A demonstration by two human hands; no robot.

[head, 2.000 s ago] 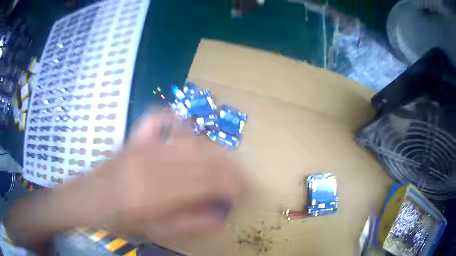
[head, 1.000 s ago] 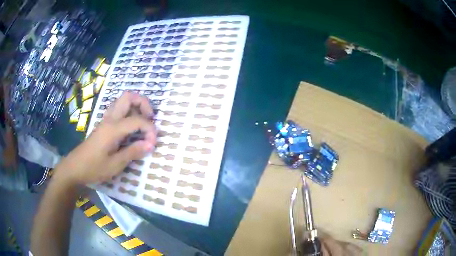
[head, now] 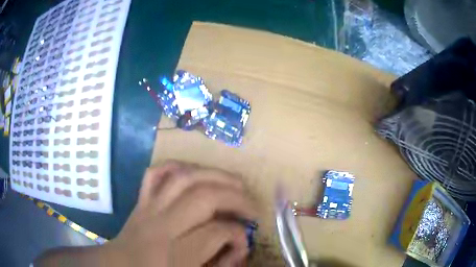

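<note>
My left hand (head: 193,219) is over the front of the cardboard, fingers curled around a small dark-blue piece (head: 251,234) that shows only at its fingertips. The soldering iron and a thin bent metal piece (head: 289,234) come up blurred from the bottom edge, right of that hand. My right hand is mostly cut off by the bottom edge; only a blurred bit shows. A blue circuit board (head: 336,194) with red leads lies to the right. Several more boards (head: 228,119) lie in a cluster at the upper left of the cardboard.
Brown cardboard (head: 292,130) lies on the green bench (head: 151,31). A white sheet of small brown-grey shapes (head: 99,104) is at left. At right are a black fan with a spiral guard (head: 438,141), a blue-yellow box of glittering contents (head: 433,229) and clear plastic (head: 381,41).
My left hand has moved from the white sheet back over the cardboard and now has a small piece at its fingers. The iron is lower and blurred. The view has swung right.
</note>
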